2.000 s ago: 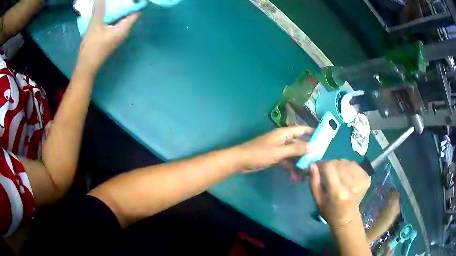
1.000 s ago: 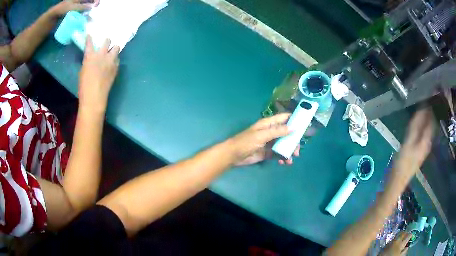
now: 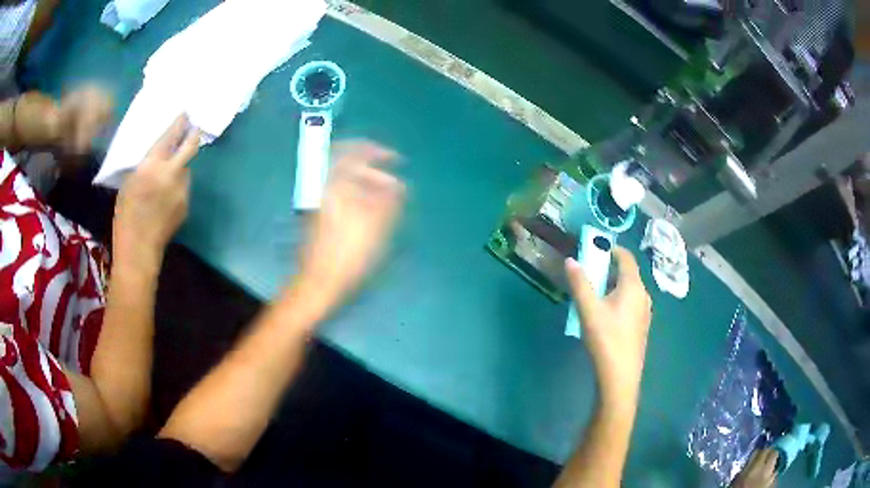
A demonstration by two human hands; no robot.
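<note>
A mint handheld fan (image 3: 313, 157) lies on the green bench left of centre, head away from me. My left hand (image 3: 358, 210) is blurred just right of its handle, fingers spread, holding nothing that I can see. My right hand (image 3: 615, 310) grips the handle of a second mint fan (image 3: 596, 257) beside the press base (image 3: 534, 233). That fan's head is at the white padded ram tip (image 3: 627, 185); whether they touch is unclear.
The grey press (image 3: 706, 143) stands at the right rear, with a crumpled white cloth (image 3: 666, 257) beside it. A neighbour in red and white (image 3: 43, 315) handles white bags (image 3: 205, 71) at left. A clear bag of dark parts (image 3: 739, 410) and another person's hand (image 3: 756, 471) are at far right.
One fan now lies on the bench at left, and my left hand has moved left beside it. My right hand has left the lever area and holds a fan at the press; the right-hand bench fan is gone.
</note>
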